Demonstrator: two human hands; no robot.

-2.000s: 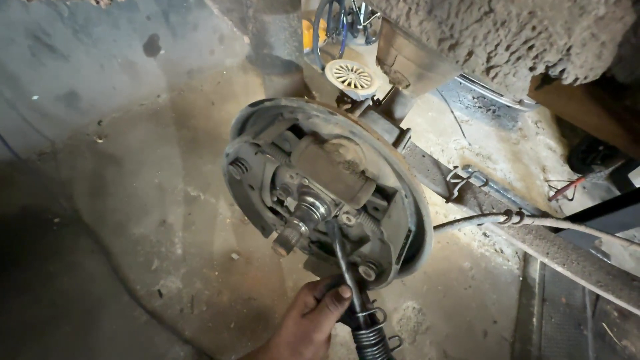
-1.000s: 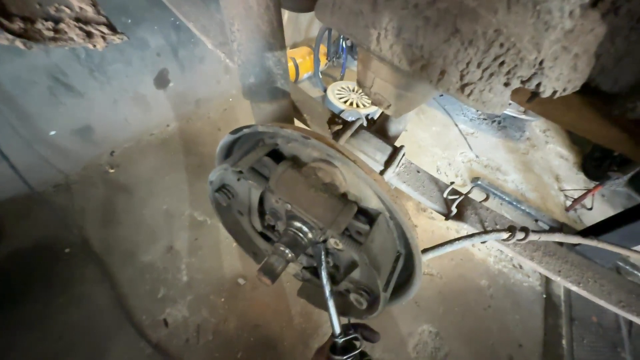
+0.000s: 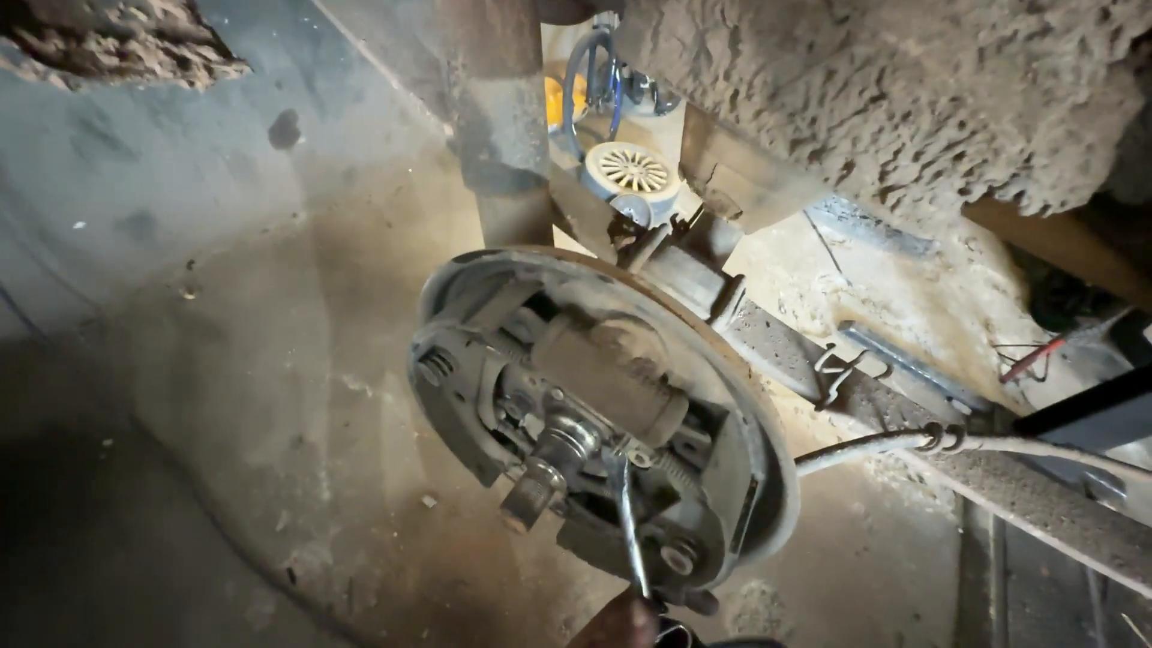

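Note:
A drum brake assembly with its drum off fills the middle; its backing plate [image 3: 781, 504] holds brake shoes [image 3: 450, 423], springs and a wheel cylinder. A splined, threaded spindle [image 3: 544, 477] sticks out of its centre. One hand [image 3: 621, 621] shows at the bottom edge, partly cut off, closed around the lower end of a thin metal tool [image 3: 630, 522]. I take it for my left hand, from the side on which the arm enters. The tool's tip meets the parts just right of the spindle. My right hand is not in view.
An axle tube or leaf spring [image 3: 810, 360] runs off to the right behind the plate, with a cable [image 3: 864, 445] beside it. Mud-caked bodywork [image 3: 882, 90] hangs above. A pale round slotted item [image 3: 633, 171] and a blue hose [image 3: 576, 90] lie beyond a vertical post [image 3: 504, 135].
The hand has moved down towards the frame's bottom edge and shows less than two seconds ago. The tool's tip remains beside the spindle. The view has shifted slightly.

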